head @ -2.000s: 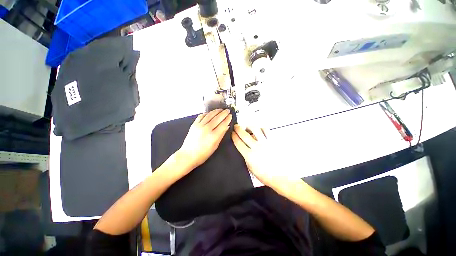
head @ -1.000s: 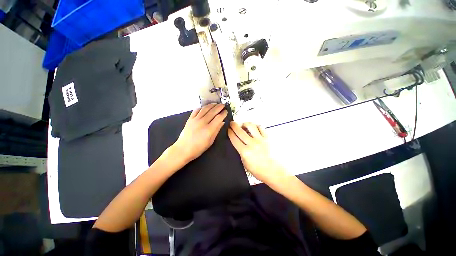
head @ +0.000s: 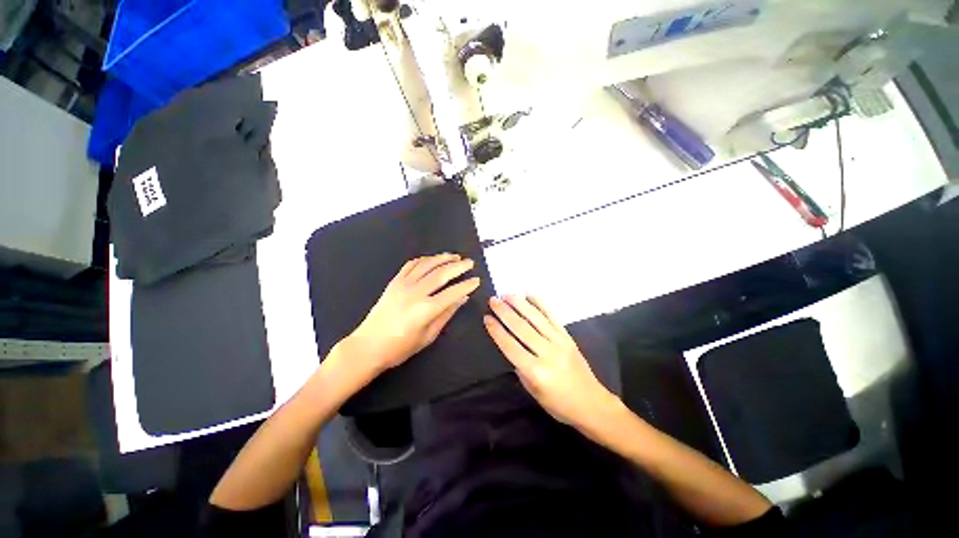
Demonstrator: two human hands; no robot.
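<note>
A black fabric panel (head: 368,263) lies in front of me, its top right corner at the presser foot and needle (head: 454,173) of the white sewing machine (head: 568,63). My left hand (head: 415,310) lies flat on the panel, fingers pointing to its right edge. My right hand (head: 542,357) rests at the panel's right edge, fingertips on or beside it. Both hands are a little below the needle area. Whether the fingers pinch the fabric is not clear.
Labelled panels (head: 200,184) and plain panels (head: 200,347) are piled at left, blue bins (head: 195,42) behind. A screwdriver (head: 676,137) and red-black snips (head: 794,194) lie at right. Finished pieces (head: 778,399) are at lower right. A round dark cup (head: 384,436) is below the table edge.
Both hands have moved down along the panel, away from the needle. The panel's top corner now shows uncovered. The camera view has shifted, so the machine sits higher and further left.
</note>
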